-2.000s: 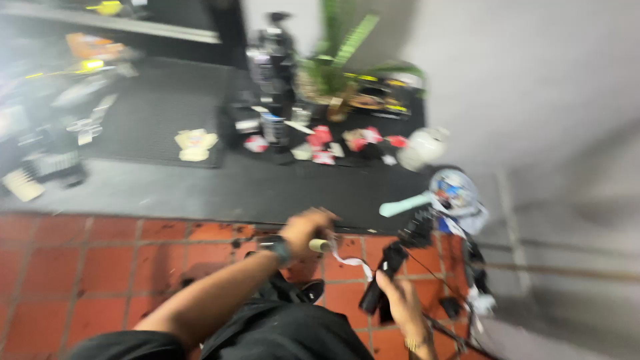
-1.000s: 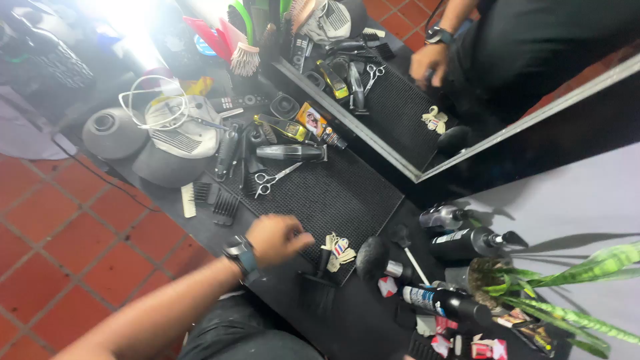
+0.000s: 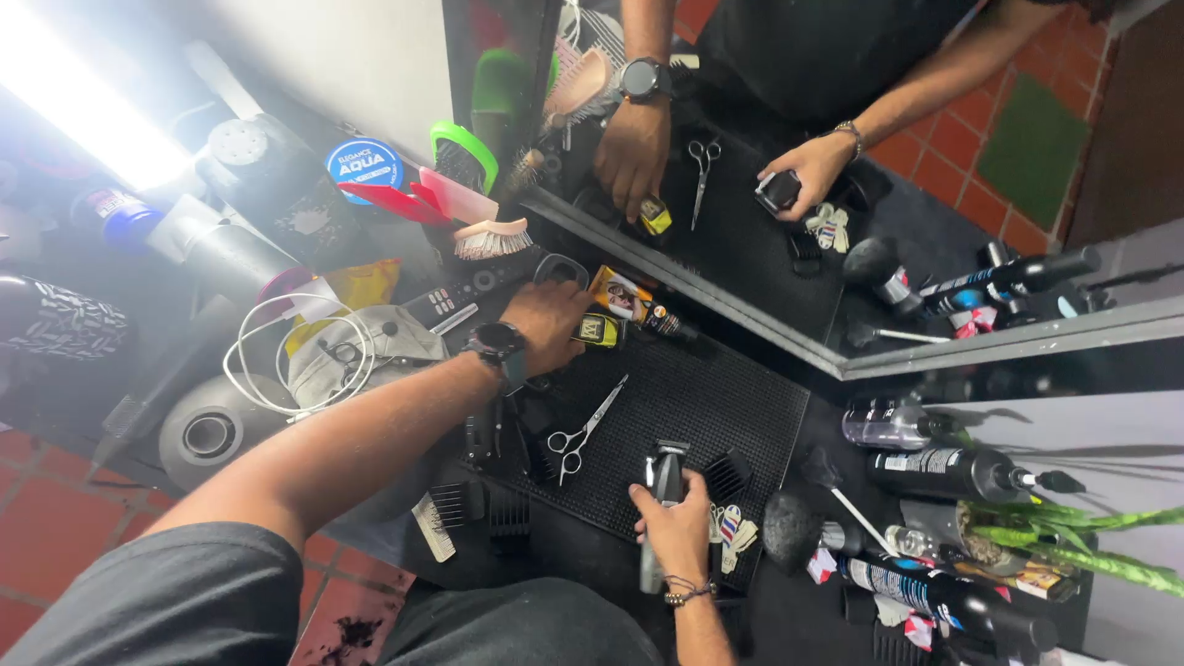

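My left hand (image 3: 546,324), with a watch at the wrist, reaches to the back of the black rubber mat (image 3: 740,388). Its fingers are at a yellow-and-black object (image 3: 598,330); whether they grip it is hidden. In my right hand (image 3: 680,523) is a grey hair clipper (image 3: 666,481), its blade end toward the mirror, held over the front of the mat. Between the hands, silver scissors (image 3: 587,430) lie on the mat. Black clipper guard combs (image 3: 509,516) and a pale comb (image 3: 433,527) lie at the front edge. Barber-pole-striped cutouts (image 3: 733,532) are right of my right hand.
A mirror (image 3: 832,361) stands behind the mat and reflects both hands. At left are a grey cap (image 3: 370,347), a coiled white cable (image 3: 245,356) and brushes (image 3: 490,239). Bottles (image 3: 953,472), a round black brush (image 3: 791,529) and a potted plant (image 3: 1045,532) crowd the right side.
My left hand has moved from the mat's front to its back. My right hand has come into view holding a clipper. The clipper that lay near the scissors is gone from that place.
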